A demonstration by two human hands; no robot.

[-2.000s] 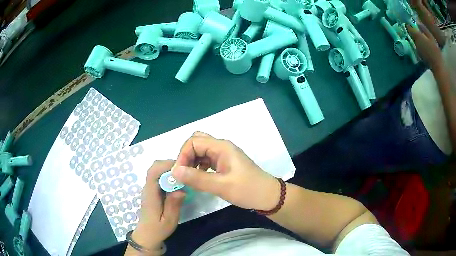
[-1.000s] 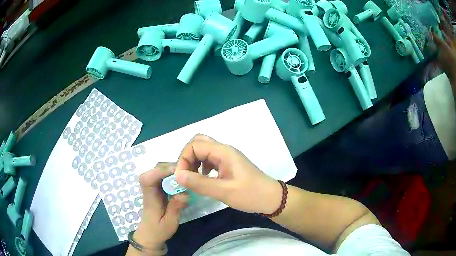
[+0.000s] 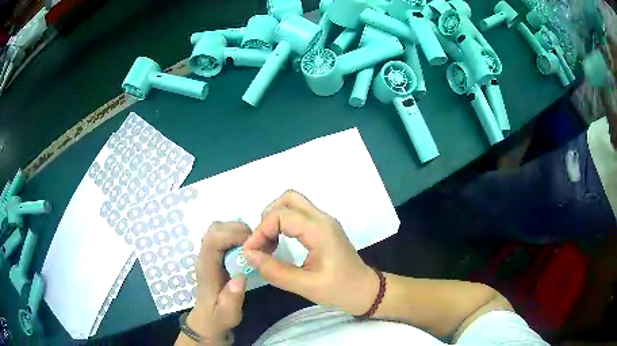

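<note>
My left hand [image 3: 220, 274] holds a teal fan with its pale round end [image 3: 237, 261] facing up; most of the fan is hidden by my hands. My right hand [image 3: 304, 253] has its thumb and index finger pinched together at that round end, on a small pale round label whose outline is hard to make out. The working label sheet [image 3: 338, 176] lies under my hands, with rows of grey ring-like discs on its left part and bare white on the rest.
A stack of label sheets [image 3: 78, 236] lies at left. A large heap of teal fans [image 3: 325, 71] lies on the far side. Several fans [image 3: 27, 250] lie at the left edge. One fan [image 3: 162, 81] lies apart at upper left. A clear plastic bag and a person are at right.
My hands have shifted slightly, and the fan's round end is tilted differently. My right fingers remain pinched at it. The person at right has moved.
</note>
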